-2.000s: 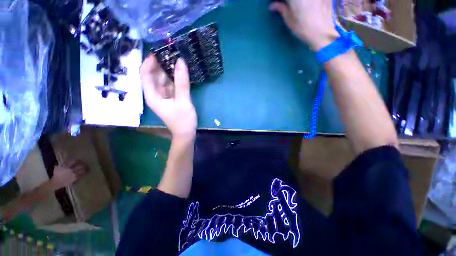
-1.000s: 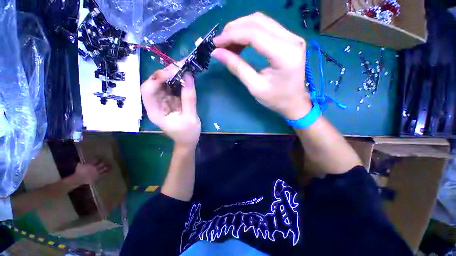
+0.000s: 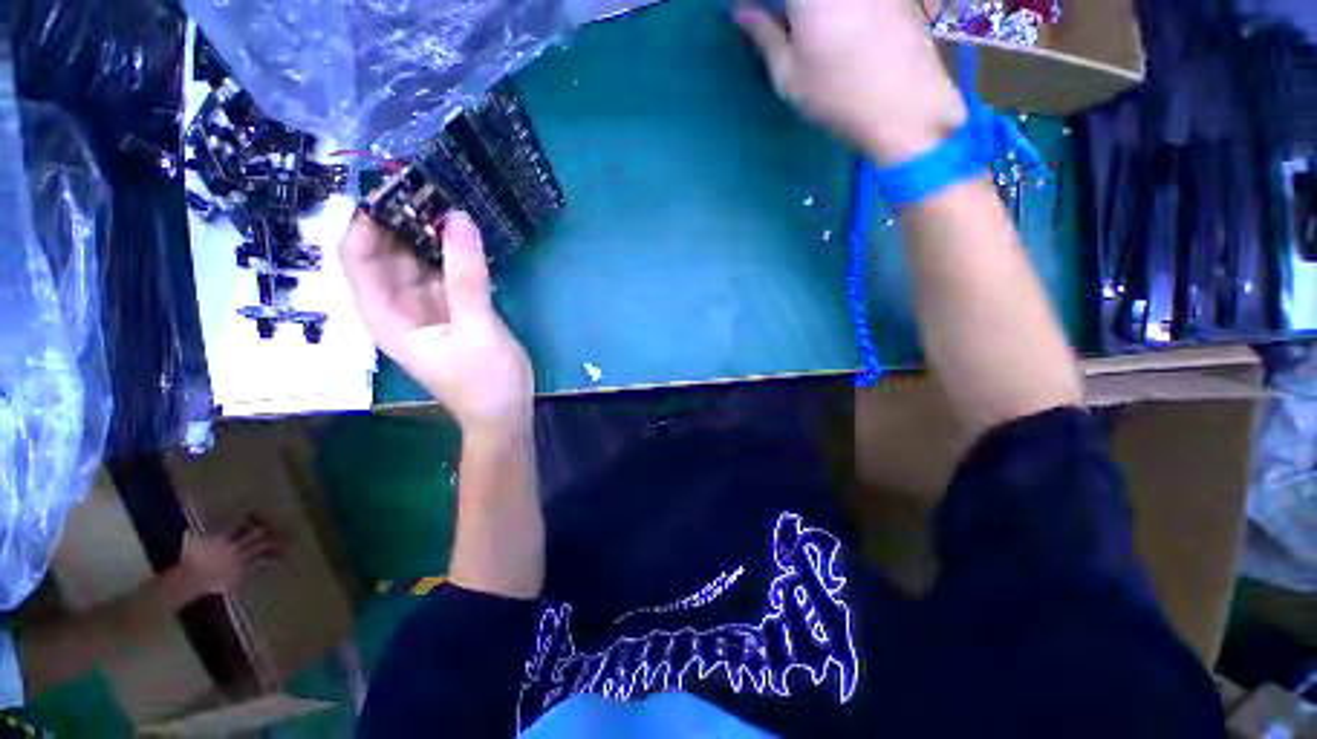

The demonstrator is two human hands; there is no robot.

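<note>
My left hand (image 3: 445, 325) holds the black PCB panel (image 3: 498, 166) by its lower left edge, over the left part of the green mat. The panel shows rows of small boards, with some white and red bits near my thumb. My right hand (image 3: 864, 72) is at the top of the view, above the mat, with the blue wrist strap (image 3: 932, 169) on its wrist. Its fingertips are close to the picture's top edge, beside something small and dark, and I cannot tell whether they hold it.
Black assemblies (image 3: 275, 188) lie on a white board (image 3: 296, 378) at left. Clear plastic (image 3: 376, 58) overhangs the mat. A cardboard parts box (image 3: 1076, 65) stands at upper right. Black strips (image 3: 1170, 217) lie far right. Another person's hand (image 3: 224, 556) is at a carton, lower left.
Since one second ago, my right hand has left the panel and moved up and away to the top of the view. The panel has turned from edge-on to showing its face, still in my left hand.
</note>
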